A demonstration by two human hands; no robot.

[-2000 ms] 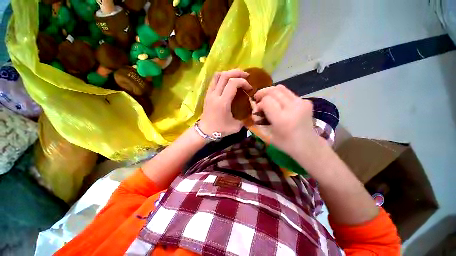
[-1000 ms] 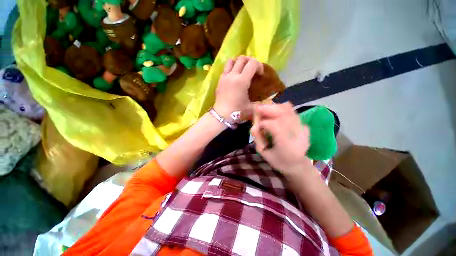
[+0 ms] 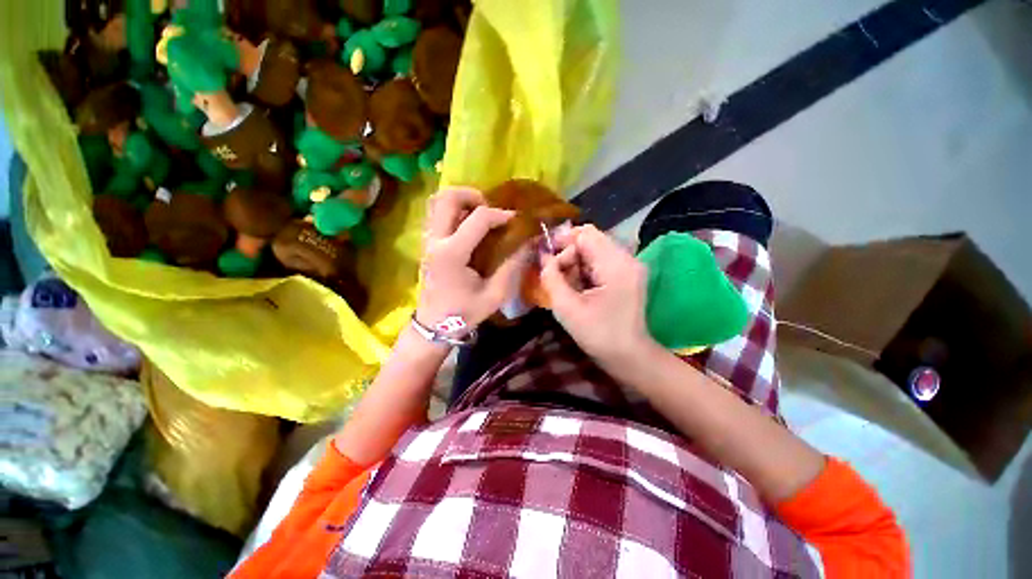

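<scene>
The plush toy lies across the lap, its brown base [image 3: 526,201] up between my hands and its green top [image 3: 690,292] out to the right of my right wrist. A bit of orange and white shows below the base. My left hand [image 3: 464,262] grips the base from the left. My right hand [image 3: 594,283] has its fingertips pinched at the base's near right edge, where a thin needle-like sliver [image 3: 547,235] shows. The stitched spot is partly hidden by the fingers.
A yellow sack [image 3: 226,339] full of similar toys stands at front left. An open cardboard box [image 3: 837,283] with a small round item [image 3: 925,385] is at right, a white thread [image 3: 826,335] running towards it. Filled bags [image 3: 68,418] lie at far left.
The right hand, blurred a second ago, is back at the base with fingertips together. The left hand and base have moved left and down. The green top came into view from under the right forearm.
</scene>
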